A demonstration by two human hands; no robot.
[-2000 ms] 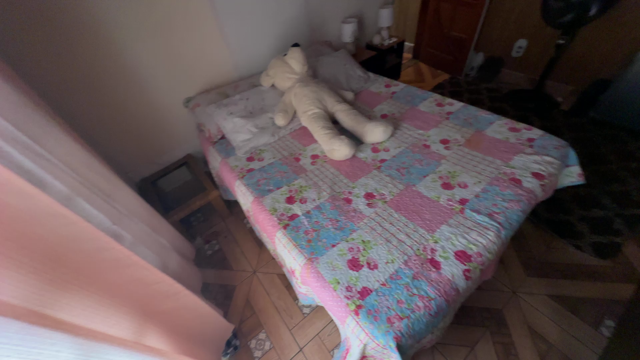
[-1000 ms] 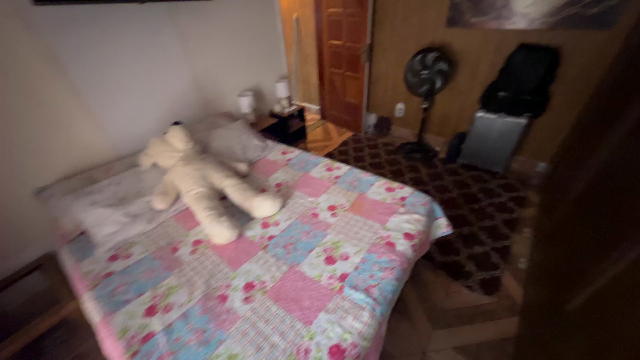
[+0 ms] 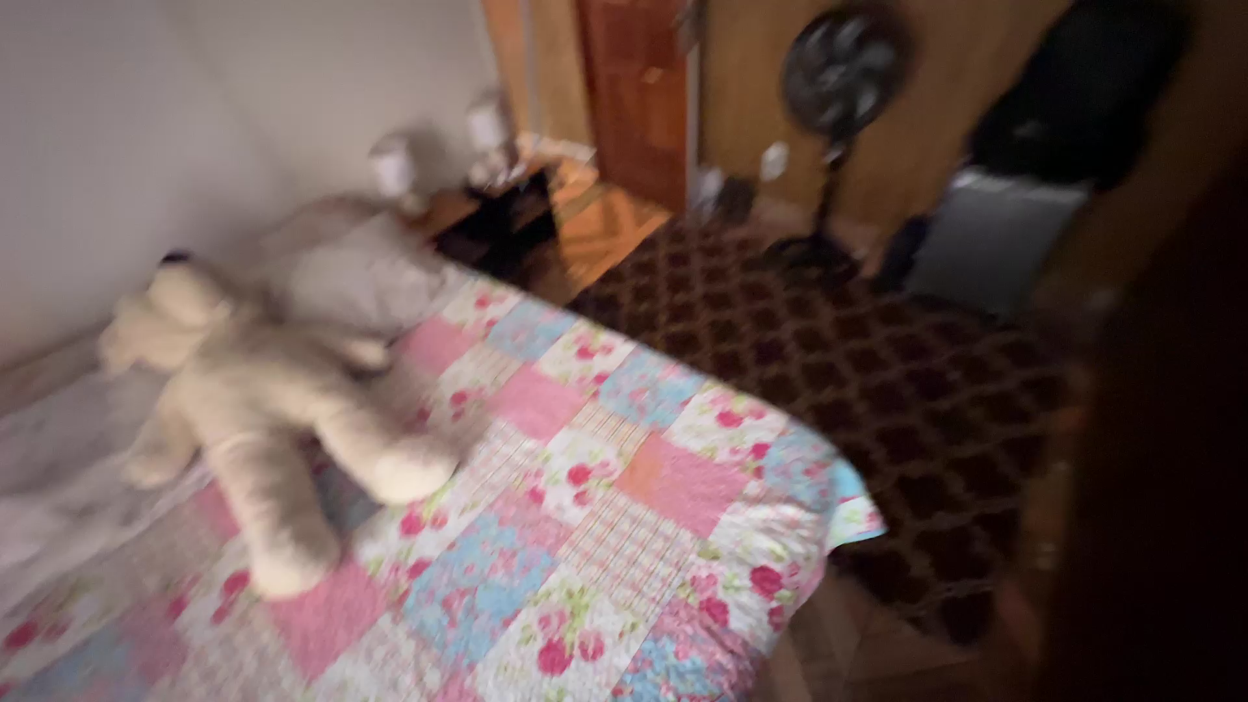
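Observation:
Neither my left hand nor my right hand shows in the head view. A large cream teddy bear (image 3: 263, 390) lies on its back across a bed, its head toward the wall and its legs over a floral patchwork quilt (image 3: 546, 507). Beside the bear, against the wall, rests a pale pillow (image 3: 356, 273). Another pale pillow (image 3: 68, 487) lies partly beneath or behind the bear at the left. The picture is blurred, so fine detail is lost.
Past the bed stand a dark nightstand (image 3: 497, 224) with two white lamps, a wooden door (image 3: 639, 97), a black pedestal fan (image 3: 843, 78) and a grey suitcase (image 3: 1004, 239) under a black bag (image 3: 1082, 93). A patterned rug (image 3: 936, 409) covers floor beside the bed. A dark upright surface (image 3: 1160, 468) fills the right edge.
The view has swung right and come closer to the bed; the pink curtain at the left has left the picture. The teddy bear and quilt lie as before.

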